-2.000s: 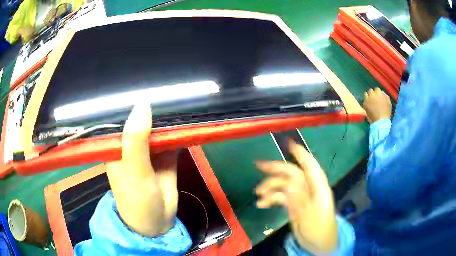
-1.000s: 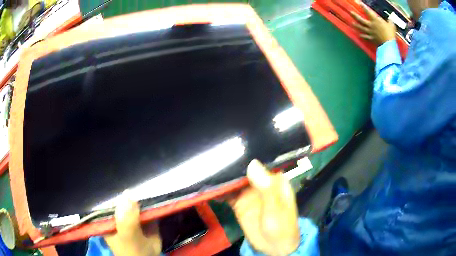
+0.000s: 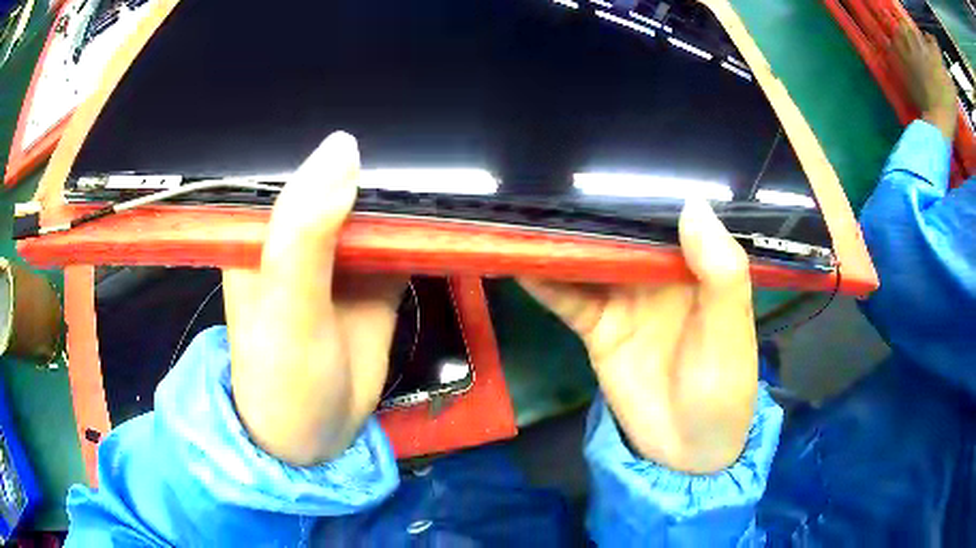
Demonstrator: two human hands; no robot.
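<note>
A large glossy black laptop screen lies in an orange-red foam tray. Its near edge is raised and faces me. My left hand grips the near foam edge left of centre, thumb on top, fingers underneath. My right hand grips the same edge right of centre, its thumb over the edge and fingers below. A pale antenna cable runs along the lower left edge to a dark end at the left corner. A thin black wire hangs at the right corner. Silver hinges show at the lower corners.
Below is another black screen in orange foam. A brown round tub and blue parts tray are at left. A white panel in foam is upper left. A person in a blue smock touches foam trays at the right.
My right hand, apart from the tray at first, has closed on its near edge. The tray's near edge has come up in the picture since a second ago, and more of the lower screen shows.
</note>
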